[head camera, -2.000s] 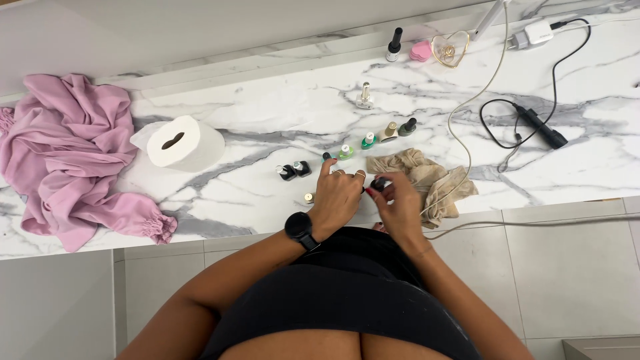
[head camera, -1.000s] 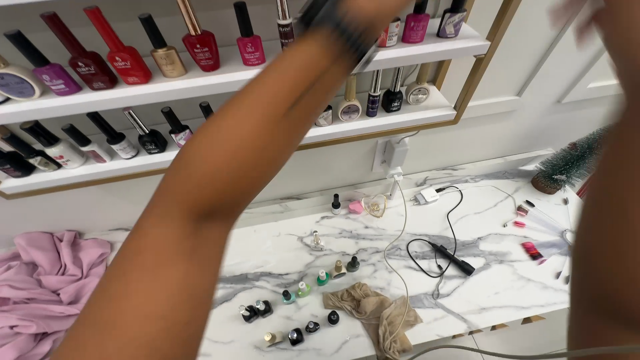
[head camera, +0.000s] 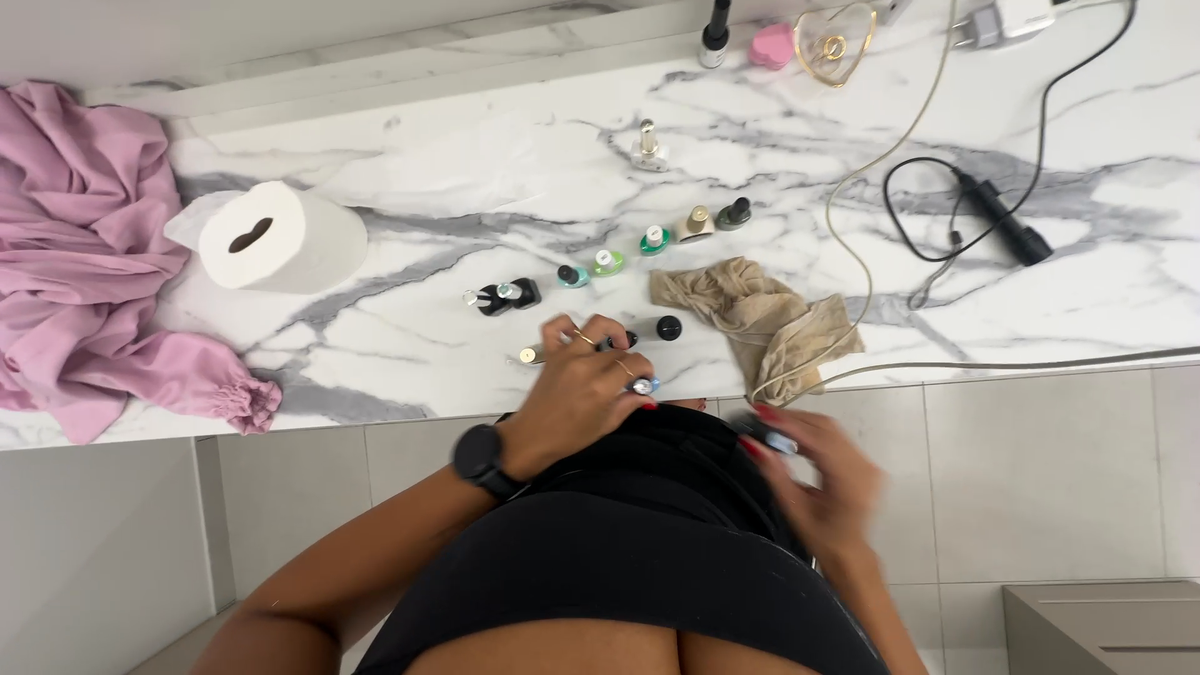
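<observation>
My left hand (head camera: 586, 389) is over the front edge of the marble counter, its fingers closed on a small nail polish bottle (head camera: 643, 385) with a light blue part. A dark-capped bottle (head camera: 622, 339) stands against its fingertips, a black-capped one (head camera: 668, 328) to their right, and one with a pale gold top (head camera: 532, 354) to the left. Past the counter edge, my right hand (head camera: 825, 459), blurred, pinches a dark bottle with a light blue part (head camera: 773, 439). Behind the hands runs a slanting row of polish bottles, among them a light green one (head camera: 607, 262) and a green one (head camera: 654, 240).
A crumpled beige cloth (head camera: 764, 319) lies right of the bottles, a thin cable across it. Farther right is a black cylindrical device (head camera: 1008, 222) with a cord. A paper roll (head camera: 281, 239) and pink fabric (head camera: 84, 253) are at left. A clear bottle (head camera: 648, 148) stands farther back.
One second ago my arms reached up by the polish shelves; now both hands are down at the counter's front edge, each with a bottle. The view has tilted down.
</observation>
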